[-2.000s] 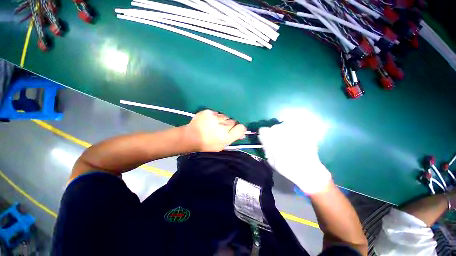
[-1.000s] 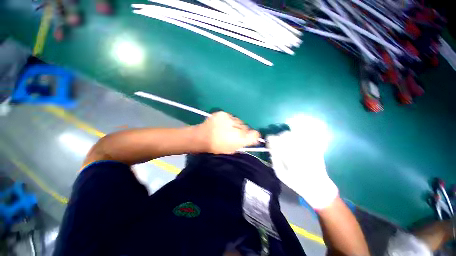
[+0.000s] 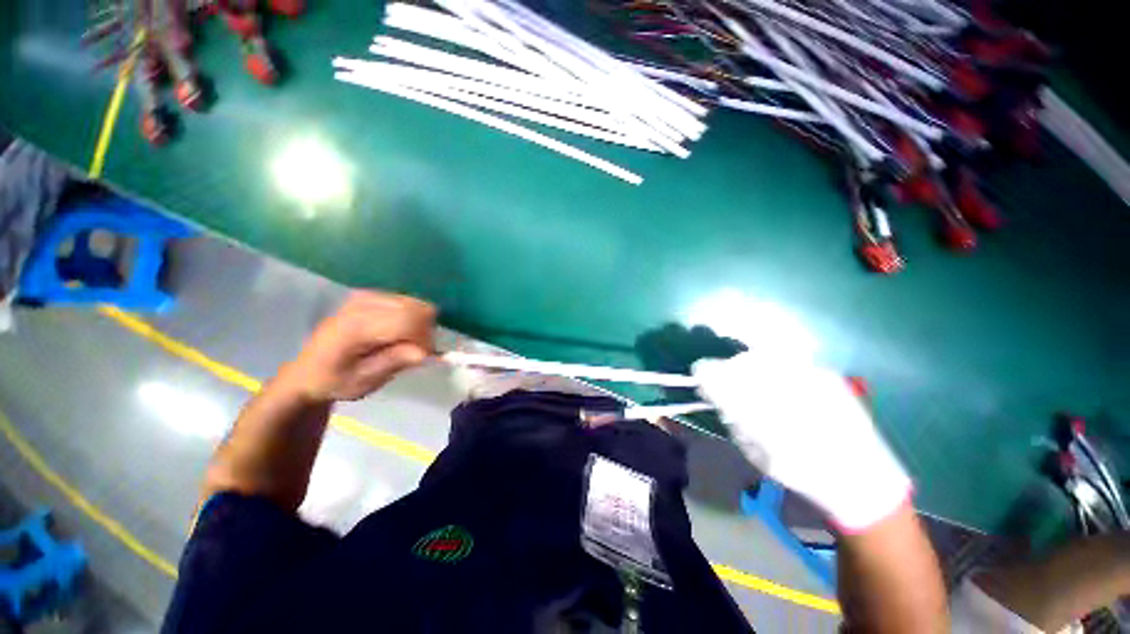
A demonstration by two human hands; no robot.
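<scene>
My left hand [image 3: 372, 344], bare, pinches the left end of a white sleeving tube [image 3: 570, 370]; whether the fingertips hold the tube or wires coming out of it cannot be told. The tube runs nearly straight to my right hand [image 3: 805, 434], in a white glove, which is closed around its other end. A second, shorter-looking white tube [image 3: 667, 410] comes out of the glove just below the first. A small red connector [image 3: 858, 386] shows past the glove's far side. The rest of the harness is hidden in the glove.
Loose white tubes [image 3: 533, 93] lie on the green table [image 3: 533, 248]. Sleeved harnesses [image 3: 880, 256] are piled at the far right, and harnesses with red ends [image 3: 188, 94] lie far left. Another person's arm [image 3: 1053, 582] and harnesses [image 3: 1084, 471] are at right. Blue stool [image 3: 99, 258] at left.
My left hand has moved left, away from the glove, and a long stretch of tube now spans the hands. The tube end that stuck out left of it is gone. The red connector now shows.
</scene>
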